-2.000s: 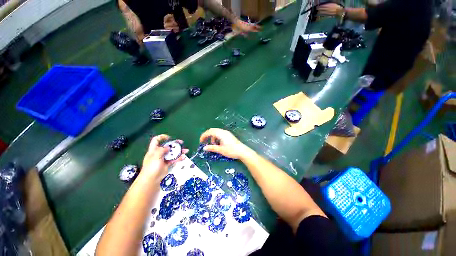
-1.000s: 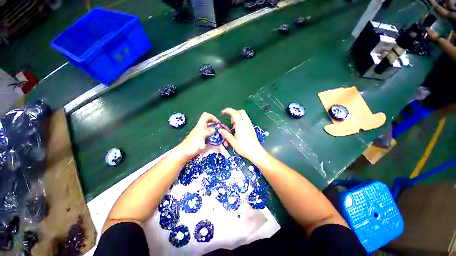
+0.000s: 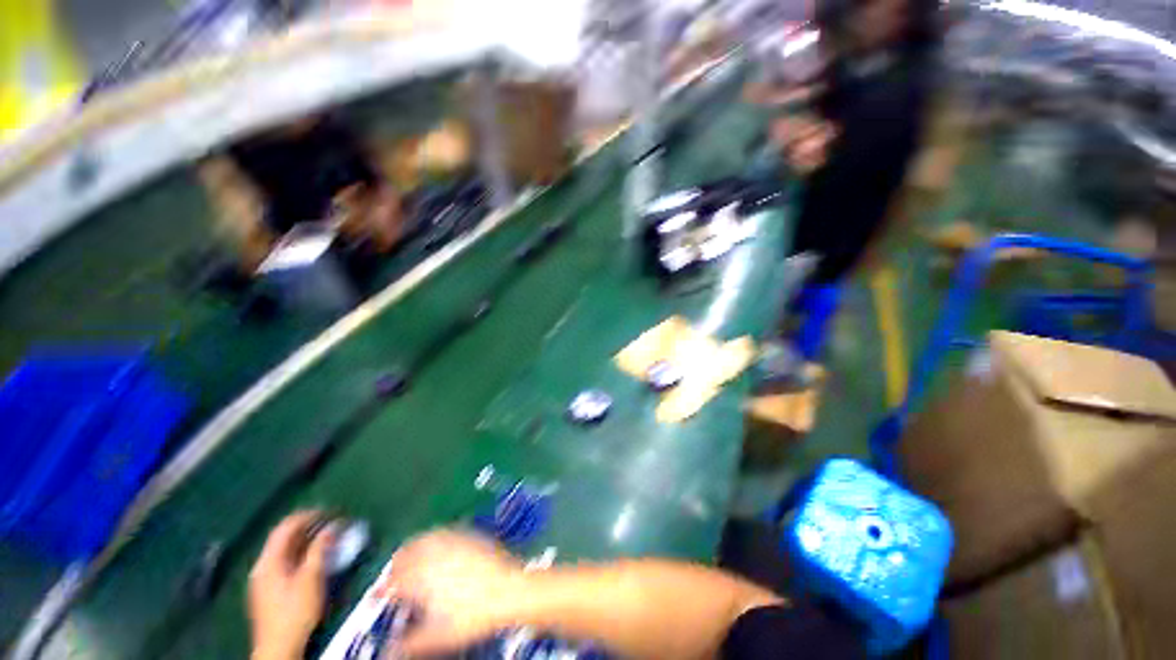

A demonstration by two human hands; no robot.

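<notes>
The view is blurred. My left hand (image 3: 290,583) is at the lower left, its fingers at the edge of a round housing (image 3: 346,544) with a pale face. My right hand (image 3: 451,591) is just right of it, over the pile of round circuit boards (image 3: 522,642) on the white sheet; its fingertips are blurred and I cannot tell if they hold anything. A blue-black board (image 3: 520,513) lies beyond my right wrist. One round unit (image 3: 589,407) lies on the green surface, another (image 3: 663,375) on the tan cardboard piece (image 3: 696,396).
A blue bin (image 3: 90,432) is at the left beyond the pale rail (image 3: 277,374). A black and silver machine (image 3: 696,230) stands ahead. A blue stool (image 3: 871,548) and cartons (image 3: 999,451) are at the right. Two people are across and further along the line.
The view has swung right and up. My hands, together on a board a second ago, are now apart: left at a pale-faced housing, right over the pile.
</notes>
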